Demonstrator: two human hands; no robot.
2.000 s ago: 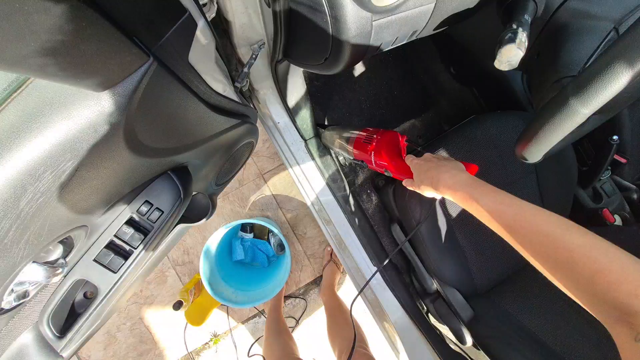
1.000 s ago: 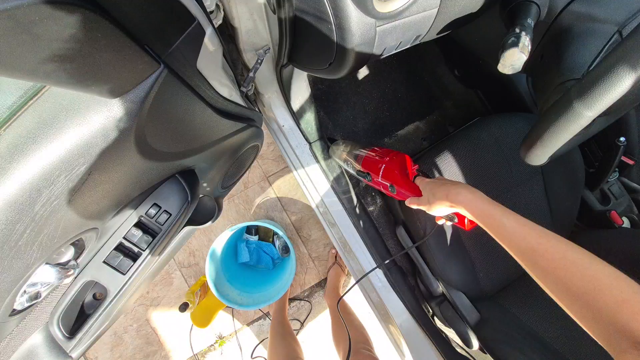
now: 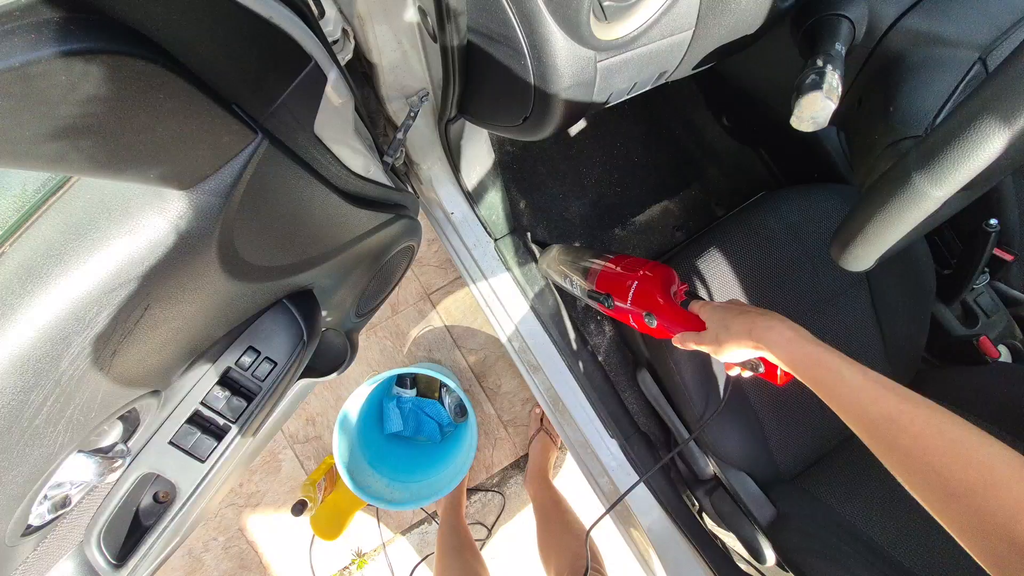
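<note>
My right hand (image 3: 732, 332) grips the handle of a red corded handheld vacuum cleaner (image 3: 640, 292). Its clear nozzle points left, low beside the door sill (image 3: 512, 320), between the sill and the front of the black fabric seat (image 3: 792, 280). The black power cord (image 3: 640, 480) hangs from the handle, crosses the sill and runs down to the ground. My left hand is out of view. A light blue bucket (image 3: 392, 480) outside the car holds a blue cloth (image 3: 418, 418) and several bottles or containers.
The open car door (image 3: 184, 240) is at left. A yellow bottle (image 3: 332, 504) lies by the bucket, near my feet and a loose cord on the tiles (image 3: 472, 336). The steering wheel (image 3: 936, 176) and a stalk (image 3: 820, 96) overhang the seat. The dark floor carpet (image 3: 608, 176) lies beyond.
The vacuum's body has swung from nearly level to slanting down toward my hand, its nozzle still by the sill. My right hand keeps its grip and sits slightly lower than two seconds ago.
</note>
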